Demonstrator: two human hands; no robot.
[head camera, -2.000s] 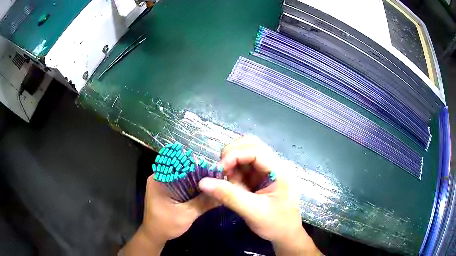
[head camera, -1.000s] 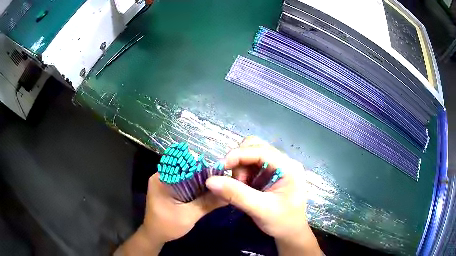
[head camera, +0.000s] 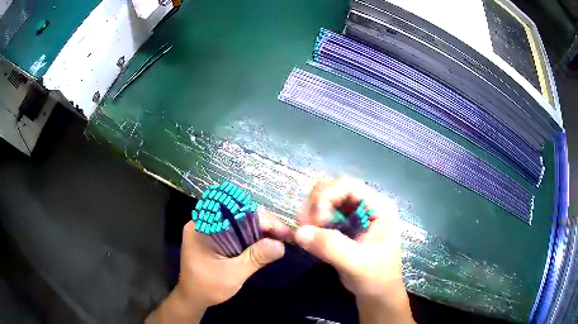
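Note:
A thick bunch of purple strips (head camera: 236, 235) with teal ends stands upright near the bench's front edge. My left hand (head camera: 218, 269) is closed round it below the teal ends, with the thumb pointing right. A dark gap shows between some strips at the bunch's right side. My right hand (head camera: 355, 247), slightly blurred, is to its right, apart from the teal ends. It holds a smaller group of strips (head camera: 363, 217), whose teal tips show inside the curled fingers. The lower parts of both groups are hidden.
A flat row of strips (head camera: 405, 140) and a darker pile of strips (head camera: 431, 98) lie on the green bench (head camera: 234, 69). Behind is a grey layered stack (head camera: 453, 69). Tweezers (head camera: 142, 71) lie beside the white machine (head camera: 85, 57). A blue-purple strip (head camera: 558, 209) edges the right.
My right hand has moved a little right, away from the bunch, and its smaller group shows more teal tips. The loose teal ends between the hands no longer show there. My left hand keeps its hold.

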